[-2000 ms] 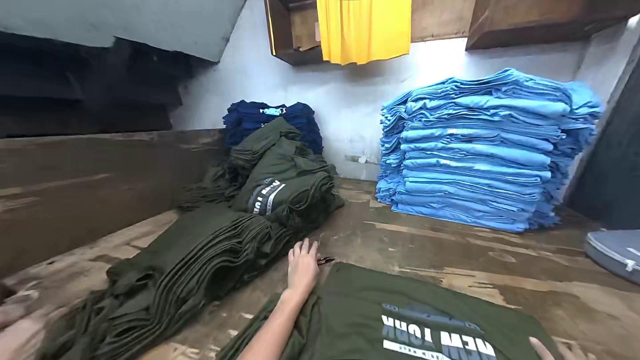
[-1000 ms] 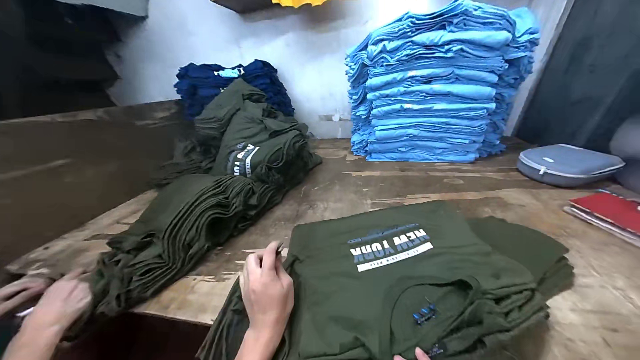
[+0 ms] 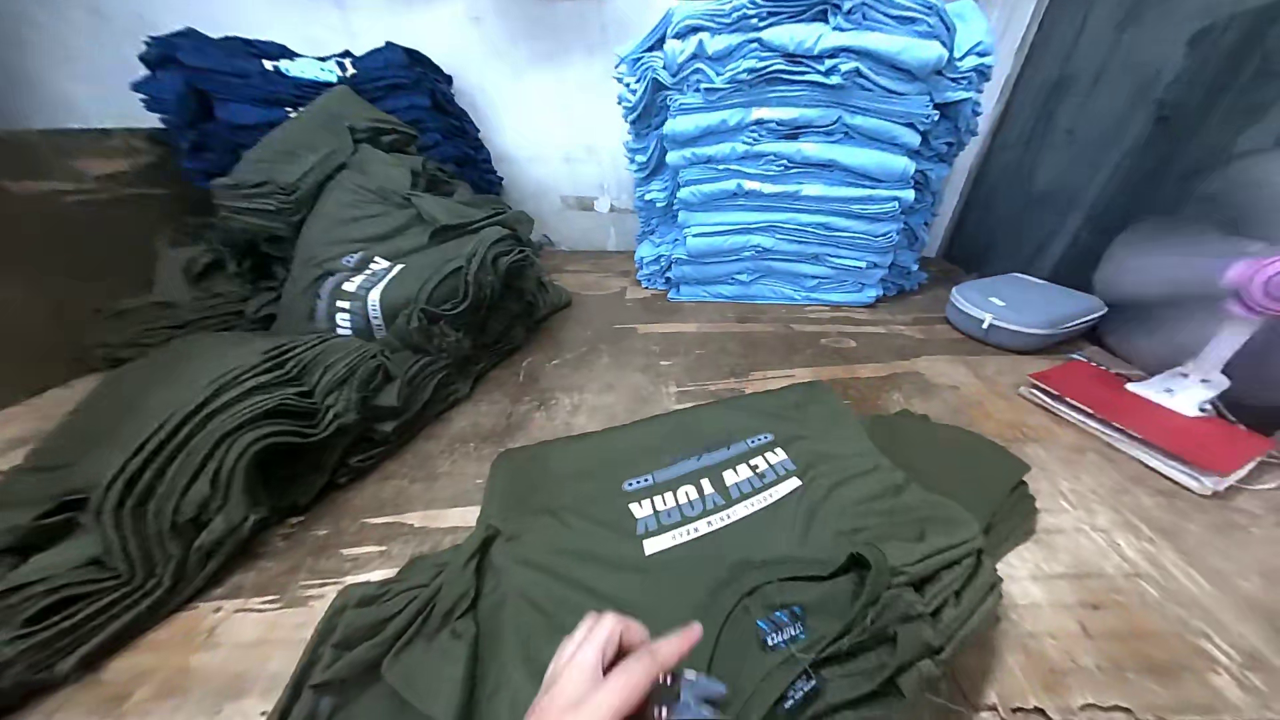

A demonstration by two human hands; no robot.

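A dark green T-shirt (image 3: 590, 530) with a printed front lies on top of a stack of like shirts, its neck opening toward me. My left hand (image 3: 610, 670) is over this shirt at the bottom edge, beside the collar. A small grey-blue object (image 3: 692, 690) with a metal part is at its thumb and fingers and appears held; blur and the frame edge hide what it is. My right hand is out of view. To the left, a long pile of dark green shirts (image 3: 210, 420) lies in overlapping layers, with more green shirts (image 3: 430, 220) heaped behind.
Navy shirts (image 3: 390, 90) are stacked at the back left, and a tall stack of light blue shirts (image 3: 790, 170) stands by the wall. At right are a grey zip case (image 3: 1025, 305), a red-covered book or pad (image 3: 1150, 415) and a blurred fan (image 3: 1180, 290) on the wooden table (image 3: 1130, 580).
My left hand has moved from the shirt's left edge to beside its collar. My right hand, partly seen earlier, has left the view, as have another person's hands at far left.
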